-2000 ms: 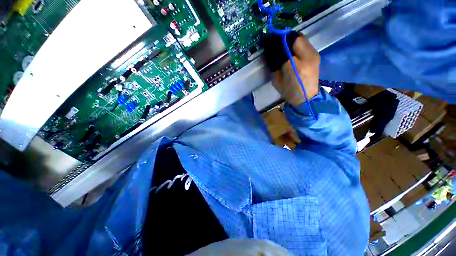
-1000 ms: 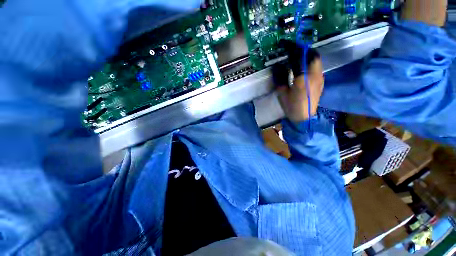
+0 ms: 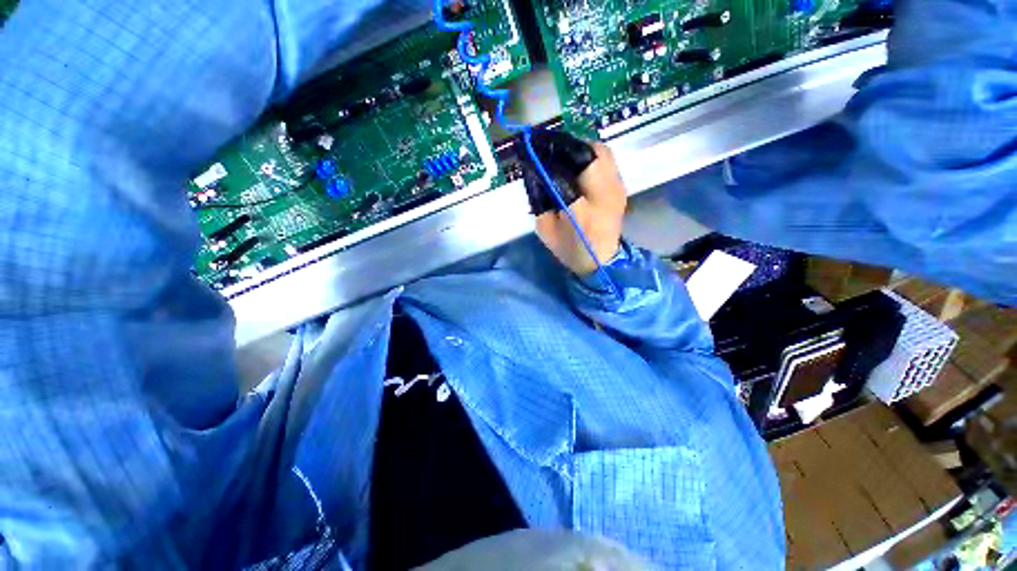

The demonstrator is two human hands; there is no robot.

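Observation:
My right hand (image 3: 582,206) is at the metal rail's edge, by the gap between two green circuit boards. Black coverings hide its fingers, and I cannot tell if they hold anything. A blue coiled cord (image 3: 480,69) runs over this hand to the wrist. The left circuit board (image 3: 368,156) carries small blue parts and dark parts. The right circuit board (image 3: 691,56) lies beyond the rail. My left sleeve (image 3: 100,245) covers the left side and reaches past the top edge; my left hand is out of the picture.
The silver conveyor rail (image 3: 390,251) runs diagonally before my body. Another person's blue sleeve (image 3: 814,190) reaches in from the right over the rail. Below right are brown cartons (image 3: 864,480), a white perforated block (image 3: 914,346) and dark boxes.
My right hand has moved left along the rail to the gap. Since the oldest frame, my left sleeve has swung up across the left side, and the large white plate no longer shows.

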